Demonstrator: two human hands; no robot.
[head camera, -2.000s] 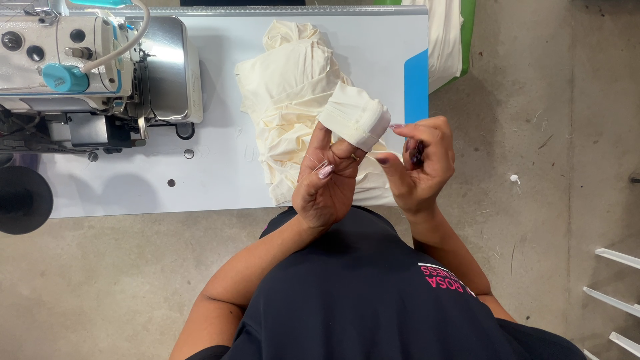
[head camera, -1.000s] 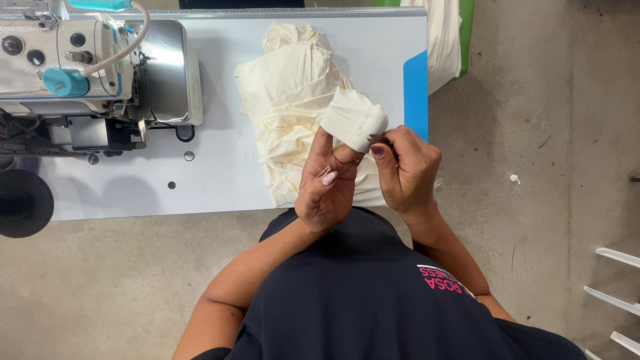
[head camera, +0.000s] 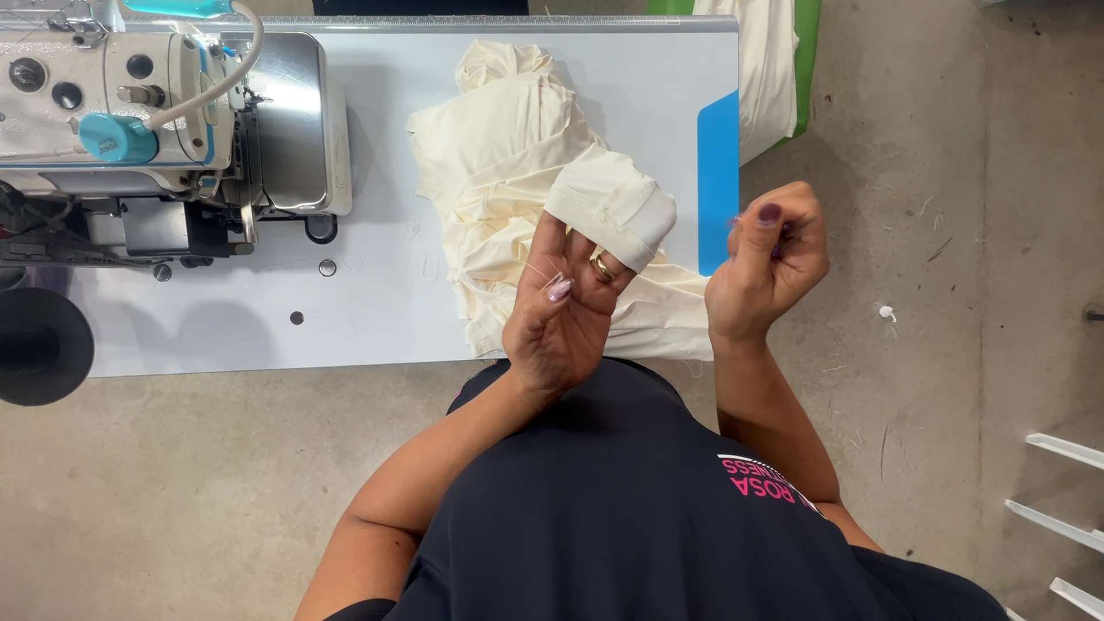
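Observation:
My left hand is palm up, its fingers inside a small folded band of cream fabric. Loose thread ends show by its thumb. To the right of the band, apart from it, my right hand is raised with thumb and fingers pinched together; a wisp of something thin shows at the fingertips, too small to name. Beneath and behind the left hand lies a crumpled pile of cream fabric on the white sewing table.
An industrial sewing machine stands on the table's left part, with a black round disc at the front left corner. Beyond the right end, a green container holds pale fabric. White rails stand at the lower right.
My right hand went to the band's right edge, then moved away to the right. The left hand has stayed in about the same place, with the band on its fingers.

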